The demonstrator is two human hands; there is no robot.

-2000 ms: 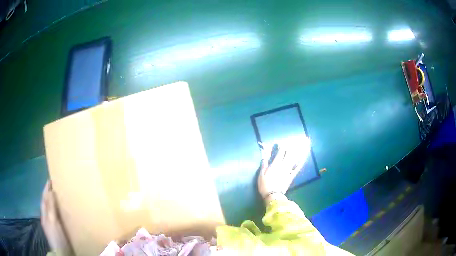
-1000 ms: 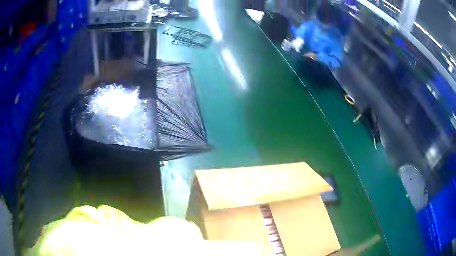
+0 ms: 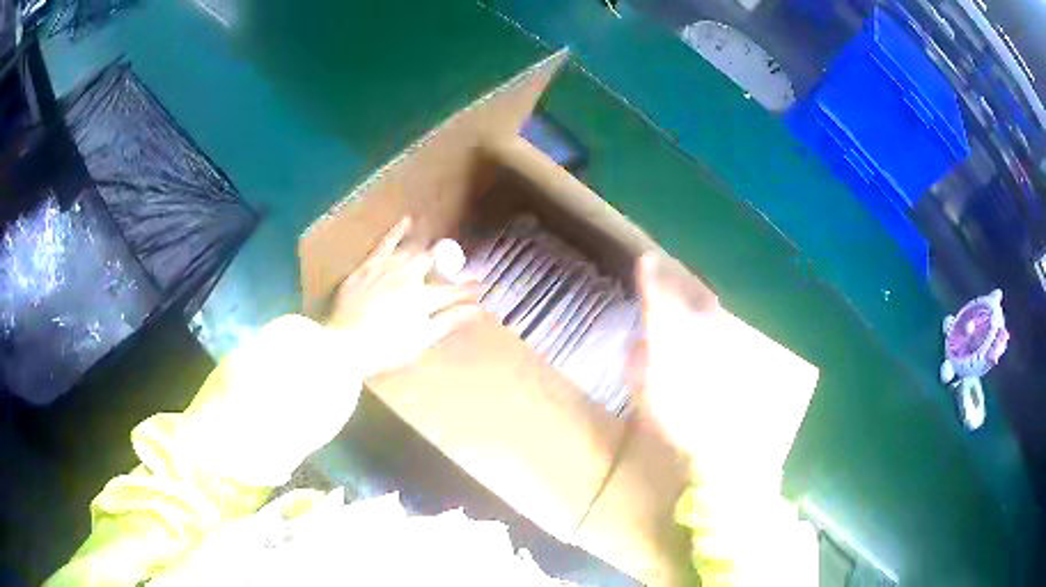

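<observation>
An open carton [image 3: 482,396] stands tilted in view on the green bench, its flaps spread. A row of white foam sleeves [image 3: 551,300] stands upright inside it, with a gap at the far end. My left hand [image 3: 401,292] is at the carton's left side, fingers apart, fingertips at the near end of the sleeves. My right hand [image 3: 671,355] is over the carton's right side, overexposed, with fingertips by the right end of the sleeves. Whether it grips anything cannot be told.
A black bin bag [image 3: 166,189] with shiny clear film [image 3: 69,292] is at the left. A dark-framed piece [image 3: 554,142] lies behind the carton. A blue bin [image 3: 889,109] is beyond the bench. A pink and white fan [image 3: 975,335] stands at the right.
The view has turned, and the carton now shows nearer the middle. Its flaps are spread wider and the sleeves are exposed. Both hands have come into view at the carton.
</observation>
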